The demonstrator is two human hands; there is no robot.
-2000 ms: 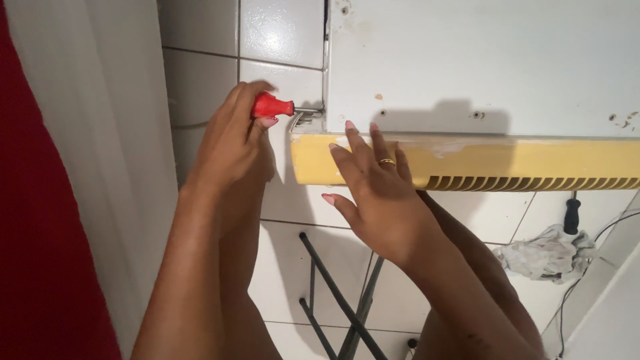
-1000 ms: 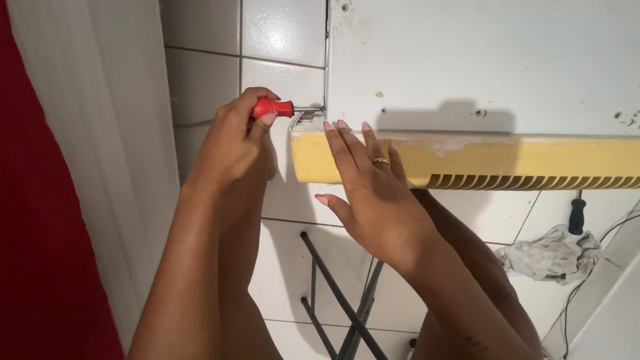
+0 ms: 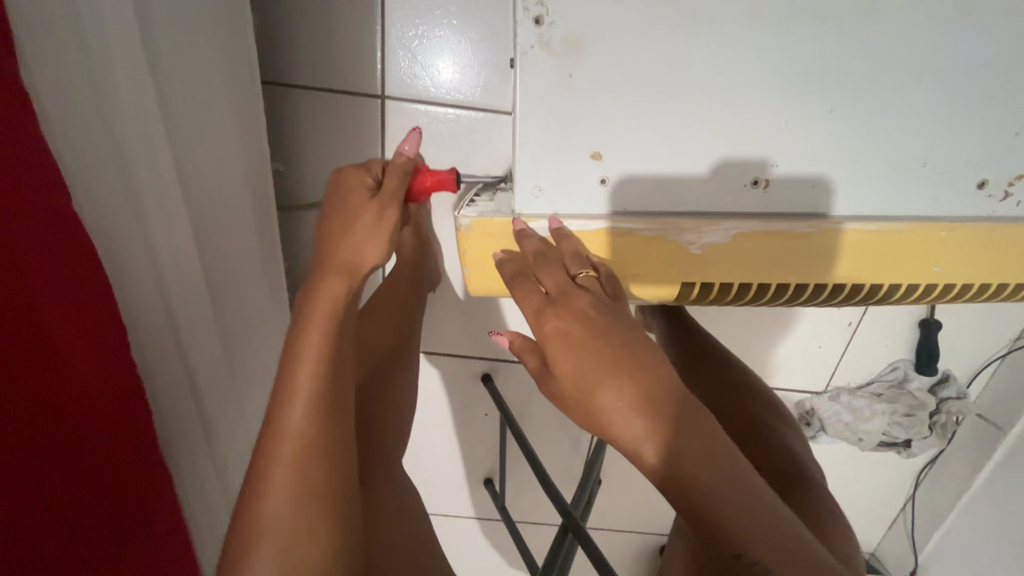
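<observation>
My left hand (image 3: 364, 208) grips the red handle of a screwdriver (image 3: 434, 184). Its metal shaft points right, and the tip reaches the corner where a white panel (image 3: 680, 96) meets a yellow slatted plastic trim (image 3: 760, 252); exactly what the tip touches is too small to tell. My right hand (image 3: 576, 320), with a gold ring on one finger, lies palm down on the left part of the yellow trim, fingers spread, fingertips near the panel's lower edge. Screw holes and chipped spots mark the white panel.
Below the trim stand dark metal folding legs (image 3: 544, 480) between the person's legs. At the right, a black-handled tool (image 3: 928, 346) rests against a crumpled cloth (image 3: 888, 408) on the tiled floor, beside a dark cable (image 3: 920, 480). A white curtain (image 3: 176, 240) and red fabric (image 3: 72, 360) hang at the left.
My left thumb has lifted and now points up beside the screwdriver handle, where it lay along it before. My right hand stays on the yellow trim.
</observation>
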